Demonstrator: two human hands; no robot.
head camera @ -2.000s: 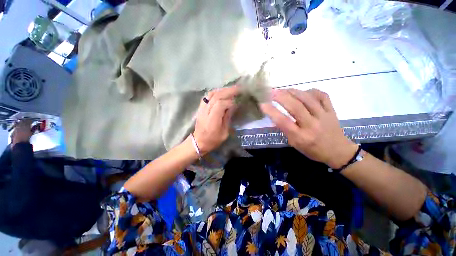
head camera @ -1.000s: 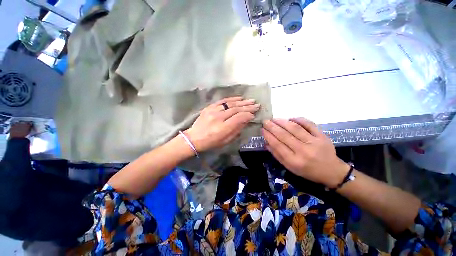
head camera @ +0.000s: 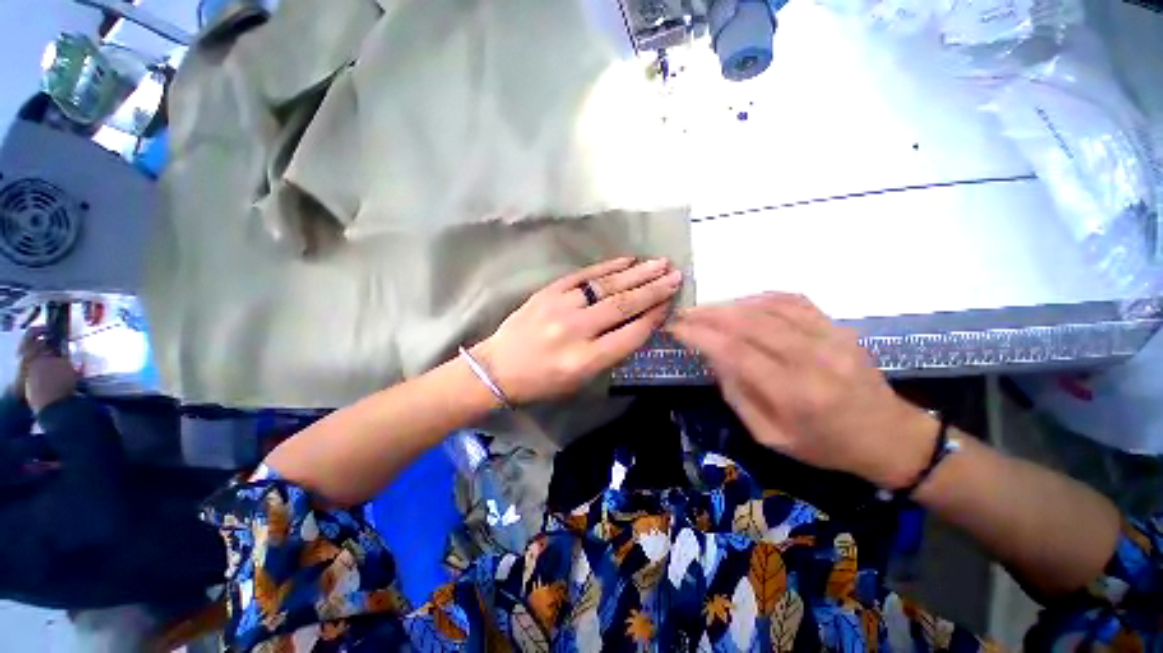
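A large khaki garment piece (head camera: 383, 153) covers the left of the white sewing table (head camera: 867, 249). A folded part of it reaches right to a straight edge near the table's front. My left hand (head camera: 580, 329) lies flat on this fold with its fingers pointing right. My right hand (head camera: 797, 370) is at the cloth's right front corner, thumb and fingertips close together there; the fingertips hide how much cloth they hold. The machine's needle area (head camera: 661, 58) is above the hands, with a grey-blue cylinder fitting (head camera: 744, 41) to its right.
An edge ruler (head camera: 969, 347) runs along the table front. A crumpled clear plastic sheet (head camera: 1078, 160) lies at the right. A white bag (head camera: 1103, 402) hangs at the right front. A grey box with a fan (head camera: 38, 220) and another person's hand (head camera: 49, 373) are at the left. Blue material (head camera: 415, 523) is below the table.
The bunched cloth corner has been laid down and flattened on the table. My left hand has moved from gripping it to lying on it. My right hand has turned at the corner.
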